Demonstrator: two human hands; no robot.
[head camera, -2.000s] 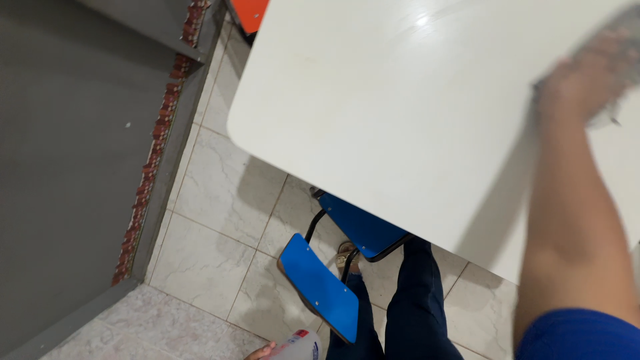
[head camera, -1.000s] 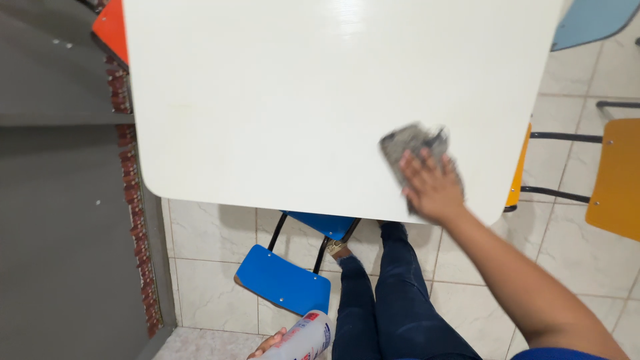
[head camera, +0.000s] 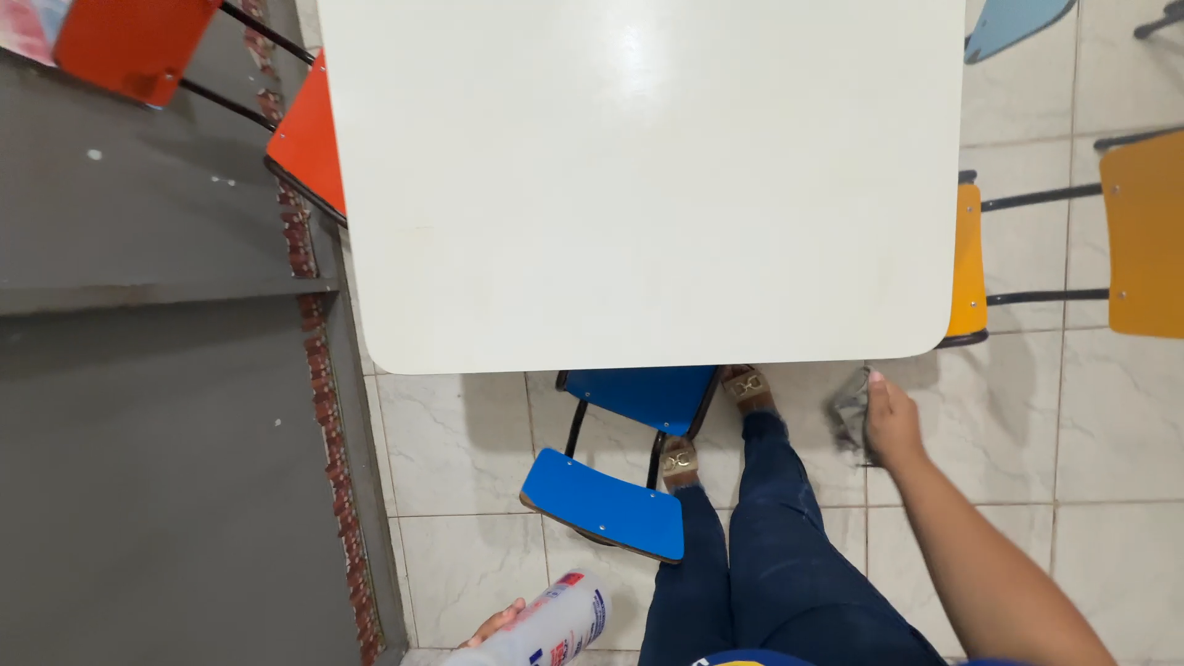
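A grey cloth (head camera: 849, 413), partly blurred, hangs from my right hand (head camera: 894, 425), which is off the near edge of the white table (head camera: 647, 231) close to its right corner. Low in the view, my left hand (head camera: 498, 622) holds a translucent plastic bottle (head camera: 564, 615) with red and blue print; only its fingers show beside the bottle, and the bottle's upper end is cut off by the frame.
A blue chair (head camera: 606, 504) is partly under the table, beside my legs. To the left stand a red-orange chair (head camera: 310, 148) and a grey shelf unit (head camera: 166, 462). Yellow-orange (head camera: 1147, 236) and light blue (head camera: 1013, 23) chairs are on the right.
My right hand and the cloth were on the tabletop in both earlier frames; now they are off its near edge. The view has turned and shifted.
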